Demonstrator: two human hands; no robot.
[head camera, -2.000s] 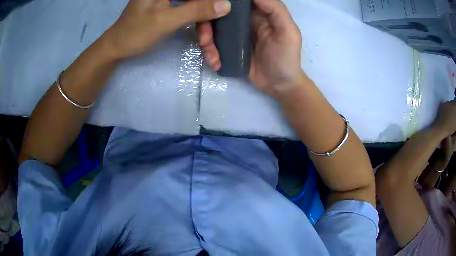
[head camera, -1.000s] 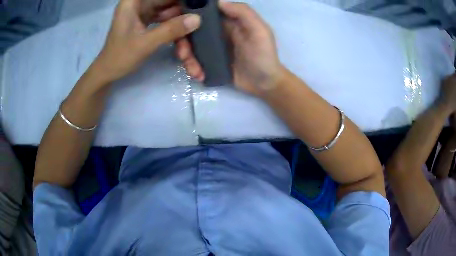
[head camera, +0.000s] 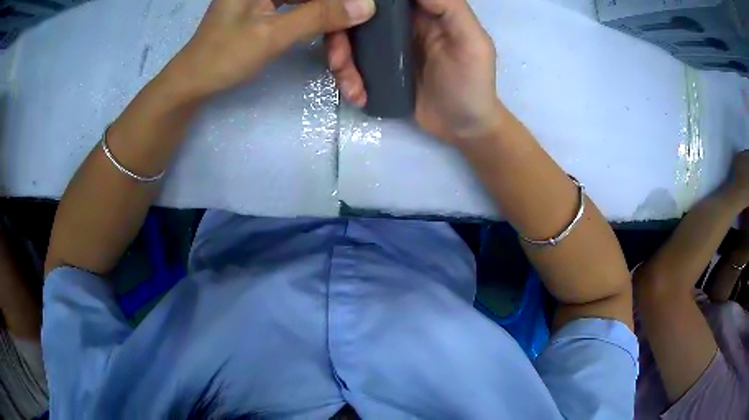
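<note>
A handheld fan (head camera: 386, 70) shows as a smooth dark grey bar at the top centre, held upright above the foam sheet (head camera: 246, 156). Its upper end is cut off by the top edge of the picture. My right hand (head camera: 452, 74) is wrapped around the handle, with its fingertips showing on the left side of it. My left hand (head camera: 255, 41) is at the upper part of the fan with its thumb on the fan's surface; its other fingers are partly cut off by the top edge.
Shiny clear tape (head camera: 320, 115) runs over the foam seam in the middle, and more tape (head camera: 690, 139) lies at the right. Retail boxes (head camera: 673, 29) stand at the upper right. Another person's arm (head camera: 682, 271) rests at the table's right edge. Blue stools (head camera: 521, 316) are below.
Compared with one second ago, the fan and both hands sit higher and further right in the picture, and less of the fan's upper end shows. Both hands remain on it.
</note>
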